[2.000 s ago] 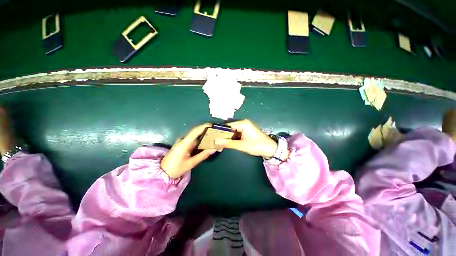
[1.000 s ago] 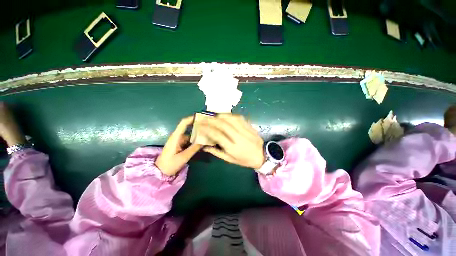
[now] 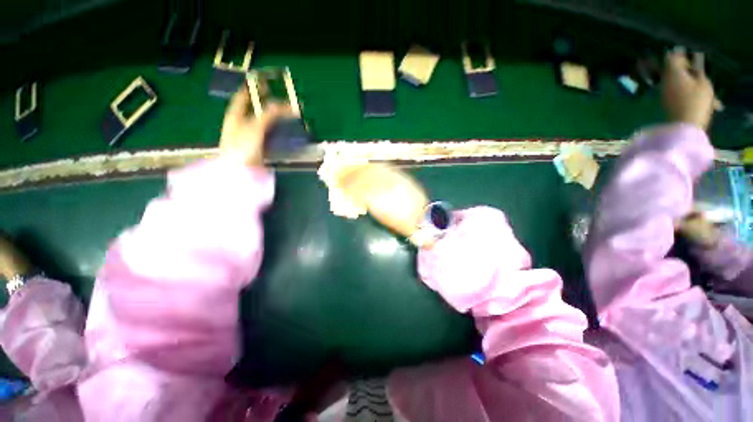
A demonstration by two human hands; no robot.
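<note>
My left hand (image 3: 246,128) is stretched over the edge strip to the belt. It holds a dark housing (image 3: 285,132) with a cream window frame at its far end; green shows through the open window. The hand and the housing's near end are blurred. My right hand (image 3: 388,196), blurred, with a round dark watch on the wrist, lies at the pile of pale square sheets (image 3: 340,177) against the edge strip. Its fingertips merge with the pile, so I cannot tell whether they hold a sheet.
The green belt (image 3: 330,78) carries several housings, some with open frames, some with tan squares. A worn pale edge strip (image 3: 495,151) crosses the view. Another sheet pile (image 3: 578,165) lies at the right. A right-hand neighbour's hand (image 3: 687,91) is over the belt; another person's hand shows at far left.
My hands have parted from the work in front of me. The left has moved forward to the belt with a housing showing an open window; the right has moved to the sheet pile.
</note>
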